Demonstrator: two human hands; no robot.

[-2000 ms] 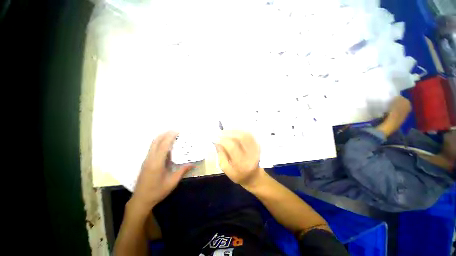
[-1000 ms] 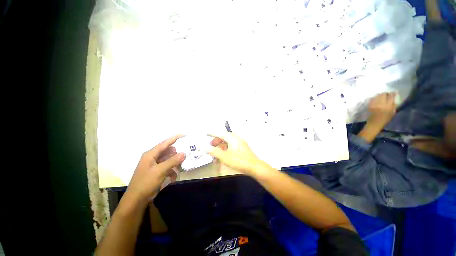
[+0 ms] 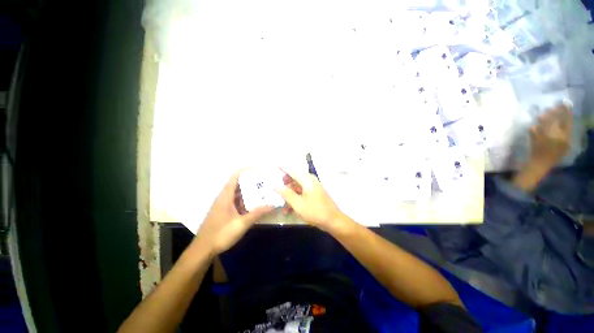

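A white rounded-square housing with small dark marks in its middle is between my two hands near the table's front edge. My left hand holds its left and lower sides. My right hand is at its right side, fingers curled against it; whether a tiny label is at the fingertips cannot be told in the glare. A slim dark-handled tool lies just beyond my right hand.
White units with dark dots cover the right of the table. Shiny clear plastic lies at the far left corner. Another person's hand is over pale pouches at the right. A blue bin stands below the edge.
The view has shifted, so the table sits further right in the picture. My left hand has closed around the housing's lower side. The other person's hand has moved over the pouches.
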